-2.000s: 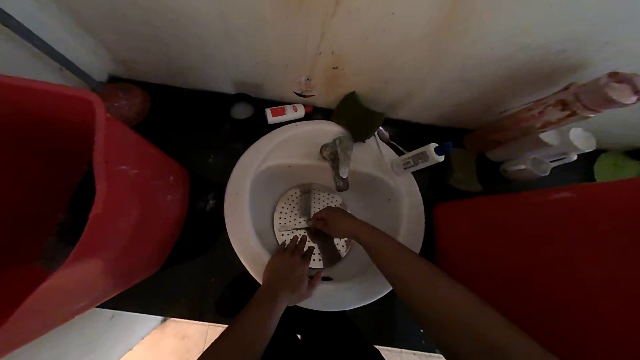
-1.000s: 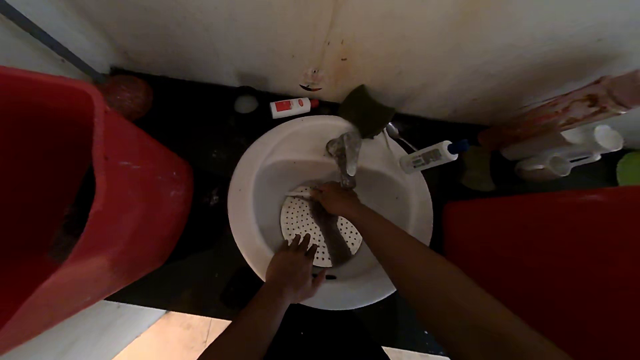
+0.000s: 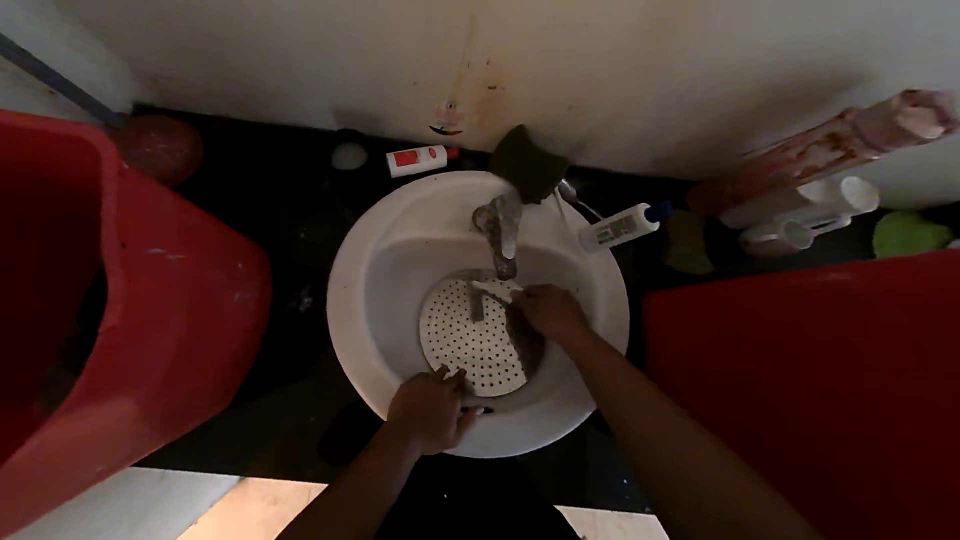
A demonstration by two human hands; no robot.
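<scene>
A round white perforated disc (image 3: 472,337), partly brown along its right side, lies tilted inside a white washbasin (image 3: 349,300). My left hand (image 3: 431,409) grips the disc's lower left edge, its fingertips on the holed face. At the disc's upper right, my right hand (image 3: 551,311) has its fingers closed on a small whitish piece (image 3: 496,289) whose exact kind I cannot tell. A worn metal tap (image 3: 502,229) reaches over the basin just above that hand. The disc's underside is hidden.
Red plastic bins (image 3: 180,300) (image 3: 810,375) flank the basin. Along the wall are a red-capped bottle (image 3: 418,161), a dark green pad (image 3: 527,166), a spoon (image 3: 570,193), a blue-capped bottle (image 3: 619,229), white mugs (image 3: 780,238) and a pinkish upright container (image 3: 840,146).
My right hand has moved to the right since one second ago, from the disc's top to its upper right. My left hand remains by the disc's lower left edge.
</scene>
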